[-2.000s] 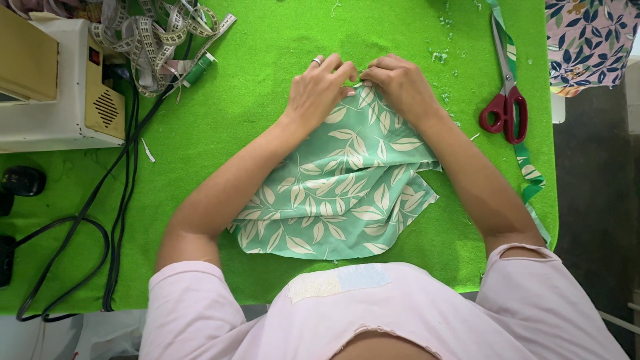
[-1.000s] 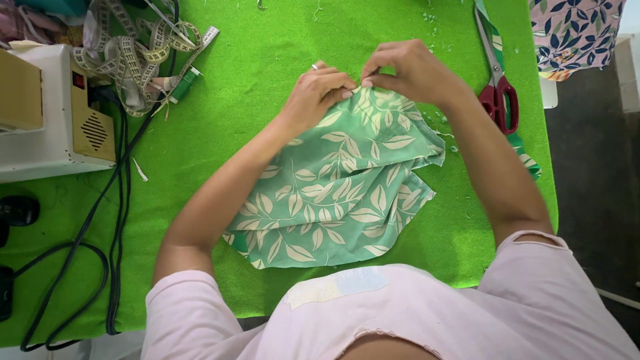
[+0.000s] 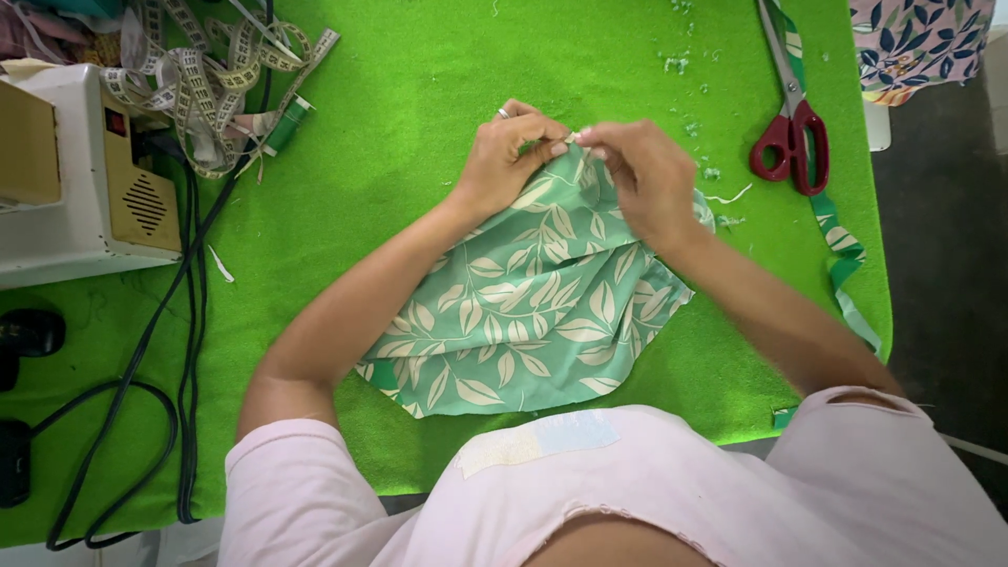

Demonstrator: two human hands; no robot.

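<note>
A green fabric piece with cream leaves (image 3: 512, 315) lies in loose folds on the green cloth-covered table, its upper edge pinched between my hands. My left hand (image 3: 516, 157), with a ring on one finger, grips that edge between thumb and fingers. Close beside it on the right, my right hand (image 3: 650, 177) holds the same edge at a small pale bit of fabric; its fingers are slightly blurred. Part of the fabric's right side is hidden under my right hand and forearm. Red-handled scissors (image 3: 790, 146) lie to the right on a green patterned fabric strip (image 3: 839, 236).
At the left stand a cream-coloured machine (image 3: 142, 181) and black cables (image 3: 189, 315). Tangled measuring tapes (image 3: 201, 94) and a green thread spool (image 3: 288, 126) lie at the upper left. Thread scraps (image 3: 677, 64) are scattered near the top. Pink leaf-print fabric (image 3: 917, 43) hangs at the upper right corner.
My hands remain at the fabric's upper edge; the right hand's fingers have shifted there. The fabric hangs more spread out below than two seconds ago. The view has shifted slightly.
</note>
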